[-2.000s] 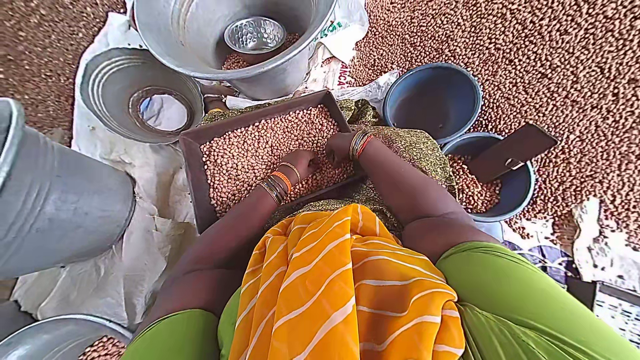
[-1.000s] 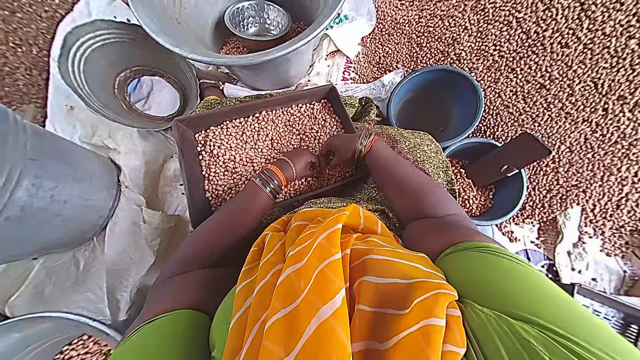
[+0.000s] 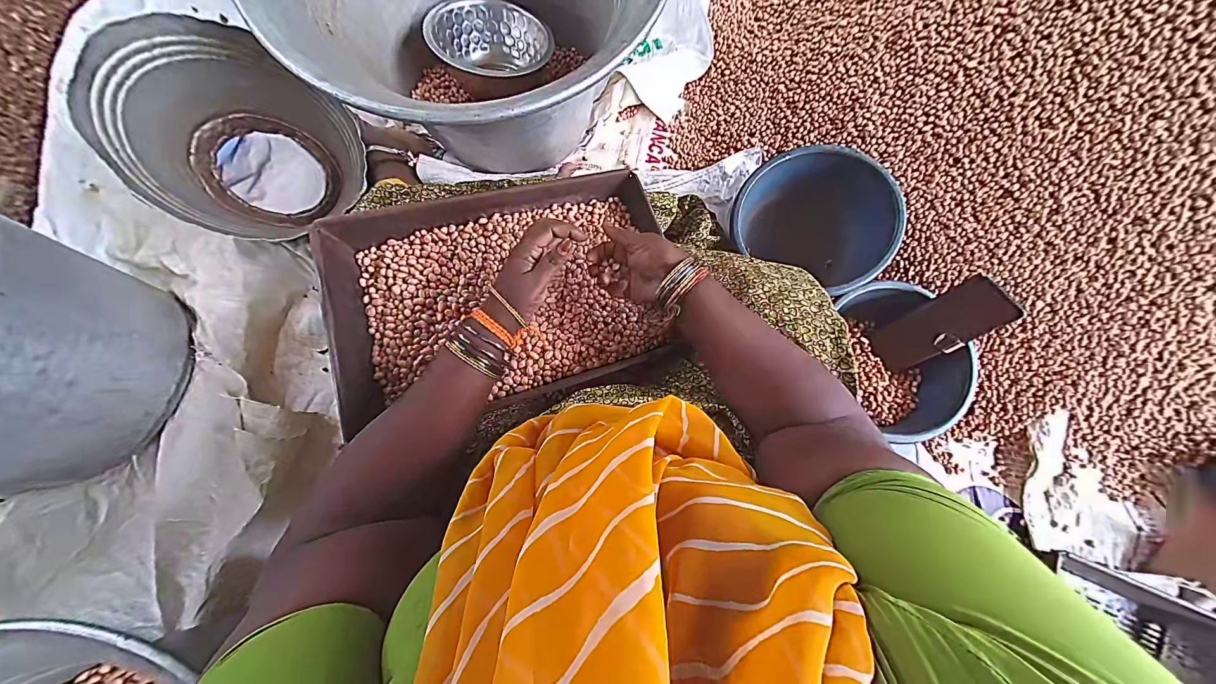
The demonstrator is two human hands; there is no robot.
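A brown rectangular tray (image 3: 334, 313) rests on my lap, spread with small reddish-brown nuts or seeds (image 3: 427, 285) that look like shelled peanuts. Over the tray's upper right part, my left hand (image 3: 635, 266) has curled fingers, with something small and pale by its fingertips; whether it grips a nut is unclear. Just to its left, my right hand (image 3: 541, 266) is held above the nuts, its thumb and fingers bent close together. A narrow gap parts the two hands. Bangles circle both wrists.
A large metal tub (image 3: 532, 133) holds nuts and a dimpled metal bowl (image 3: 487, 38). A bottomless-looking metal vessel (image 3: 142, 104) leans left, above another metal vessel (image 3: 85, 361). Two blue tubs (image 3: 822, 218) (image 3: 950, 408) stand right; a dark phone-like object (image 3: 947, 323) lies across the lower one. Nuts cover the ground (image 3: 997, 142).
My hands, close together over the tray's lower right part before, have moved slightly up the tray and apart. A blurred shape has appeared at the right edge.
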